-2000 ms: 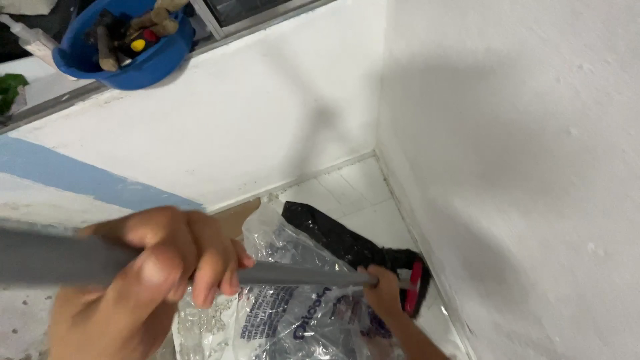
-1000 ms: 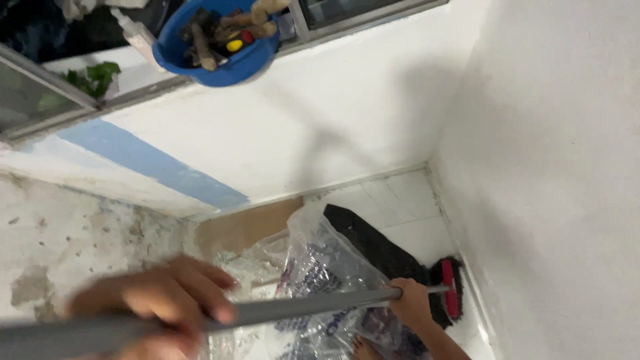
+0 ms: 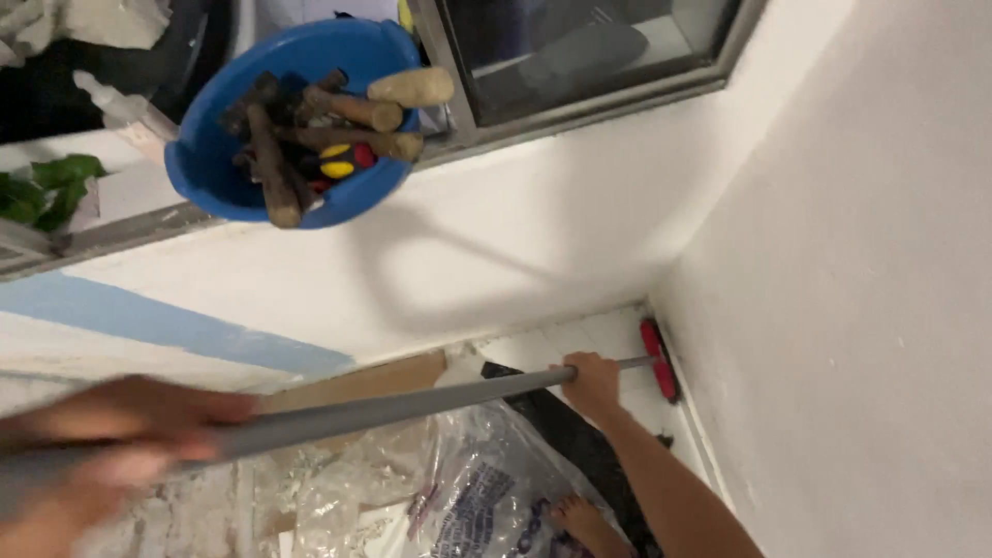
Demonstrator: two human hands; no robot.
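Note:
A grey broom pole (image 3: 403, 403) slants across the view from lower left towards the corner. My left hand (image 3: 132, 446), blurred by motion, is closed around its near end. Farther down the pole my right hand (image 3: 590, 386) grips it close to the red broom head (image 3: 659, 360). The head lies on the white tiled floor (image 3: 535, 347) against the foot of the right wall; its bristles are mostly hidden. Beneath the pole are a clear plastic bag with print (image 3: 480, 480) and a black plastic sheet or bag (image 3: 585, 442).
A blue plastic basin (image 3: 291, 128) of wooden-handled tools sits on the window ledge, beside a bottle (image 3: 128, 112) and green leaves (image 3: 54, 186). White walls meet at the corner. Brown cardboard (image 3: 372, 384) lies along the wall. A bare foot (image 3: 585, 523) shows by the bag.
The broom head has moved away from the black plastic, along the right wall towards the corner. Both hands stay on the pole. The view has swung, bringing the basin farther into the picture.

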